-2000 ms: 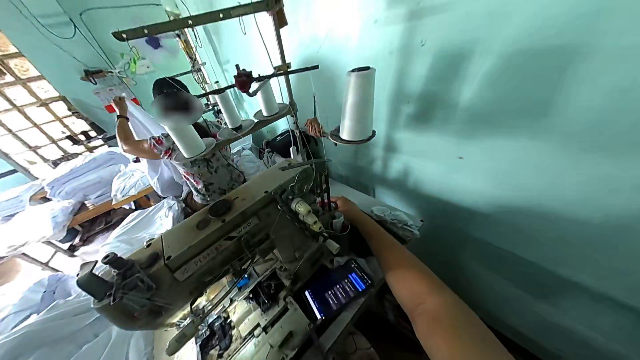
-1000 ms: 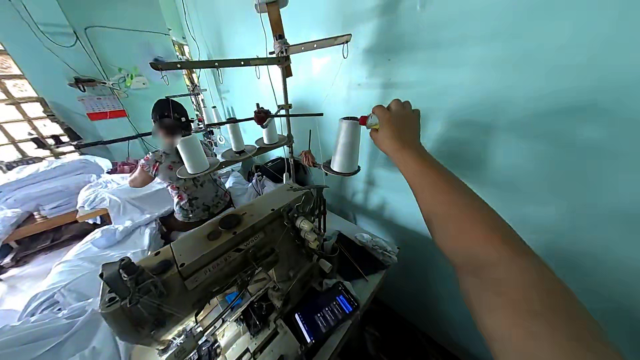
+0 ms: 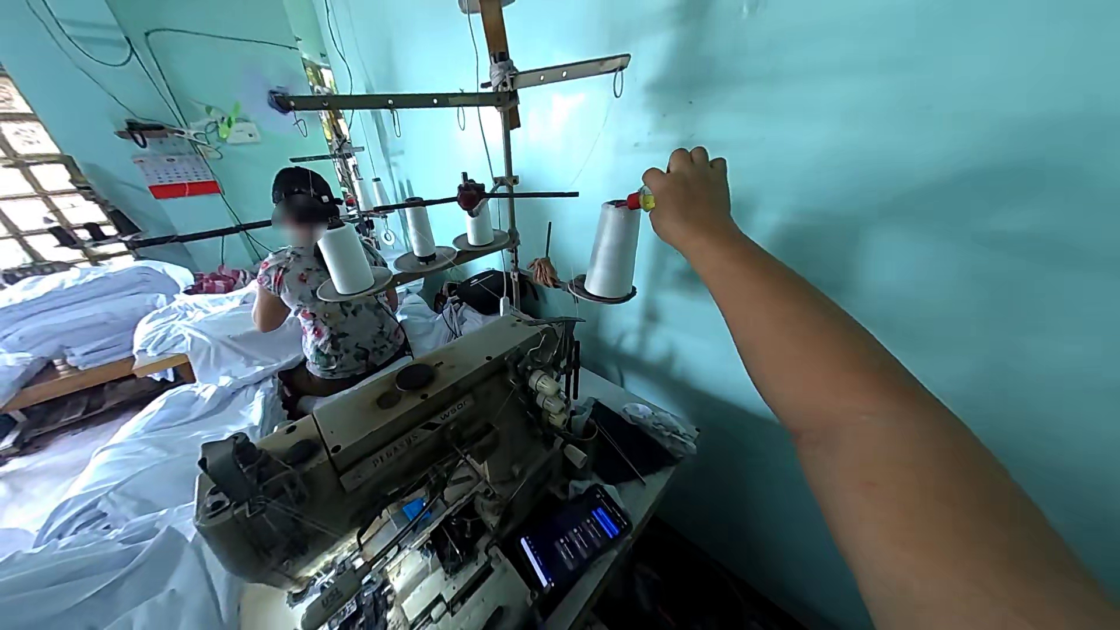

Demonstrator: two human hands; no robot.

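My right hand is raised by the wall, closed around a small yellowish bottle with a red tip. That tip is at the top of a white thread cone, which stands on a round holder of the thread stand. More white cones, such as one at the left, stand on the same stand. Below them is a Pegasus industrial sewing machine, with a lit phone lying at its right. My left hand is out of the frame.
A person in a floral shirt and dark cap sits behind the machine. White fabric covers the left side, with stacked white cloth on a wooden bench. A dark cloth and clear plastic lie on the table corner.
Two seconds ago my right hand was low behind the machine head; it has risen to the right thread cone with the bottle. The other person's raised arm has come down. The view has shifted.
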